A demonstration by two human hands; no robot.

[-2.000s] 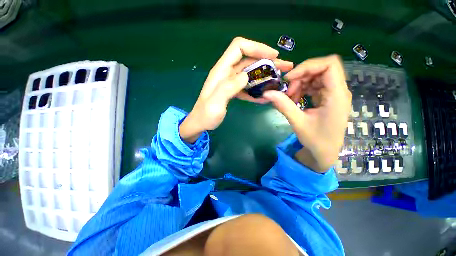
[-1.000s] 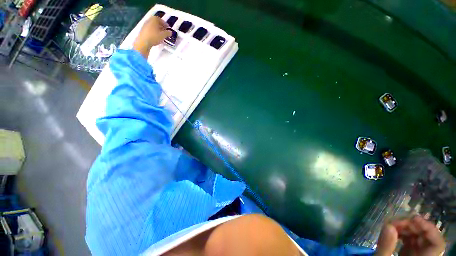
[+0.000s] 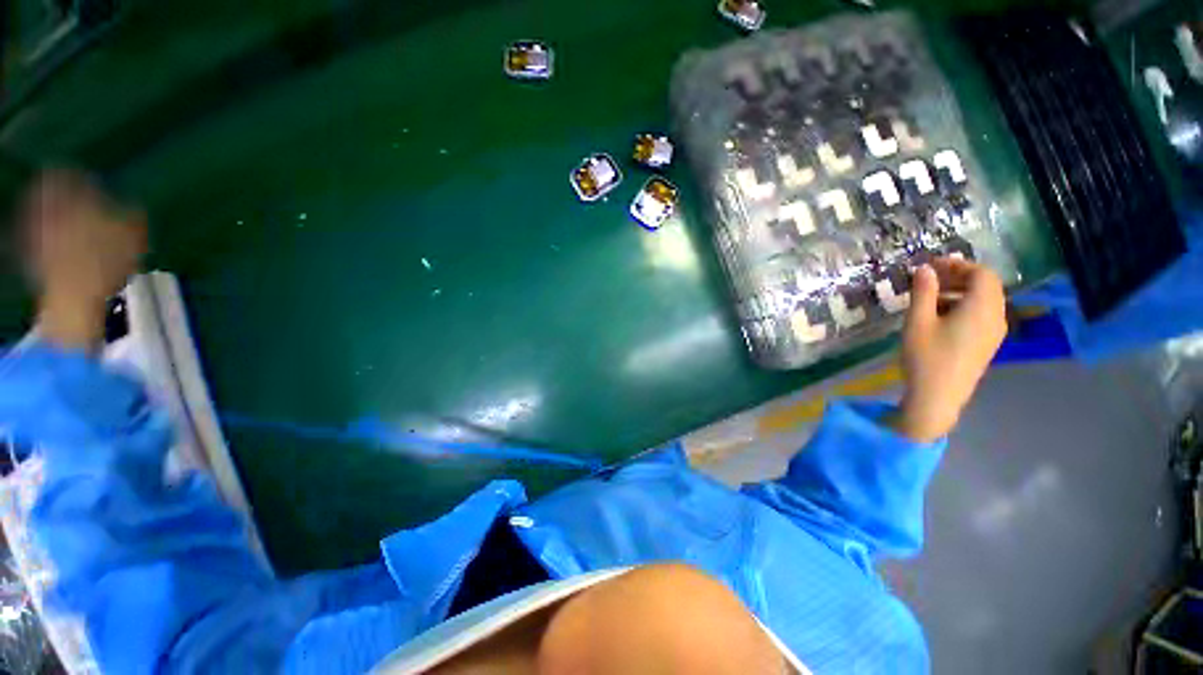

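My right hand (image 3: 953, 336) is at the lower right corner of the clear tray (image 3: 778, 346), its fingertips over a dark part in the bottom row; whether they grip it cannot be told. The tray carries rows of white L-shaped parts. My left hand (image 3: 82, 251) is blurred at the far left, above the top of the white tray (image 3: 178, 343); whether it holds anything cannot be told. Three open watch cases lie close together left of the clear tray, one of them (image 3: 654, 202) nearest me. Another watch case (image 3: 528, 59) lies further back.
A black ribbed tray (image 3: 1088, 172) is right of the clear tray. One more watch case (image 3: 741, 13) lies at the top edge. A blue cord (image 3: 396, 433) runs across the front of the green mat (image 3: 356, 290). Grey floor shows at the lower right.
The view has swung to the right. My left hand has left the white tray's pockets and is raised by its top. My right hand has come to the clear tray's near corner.
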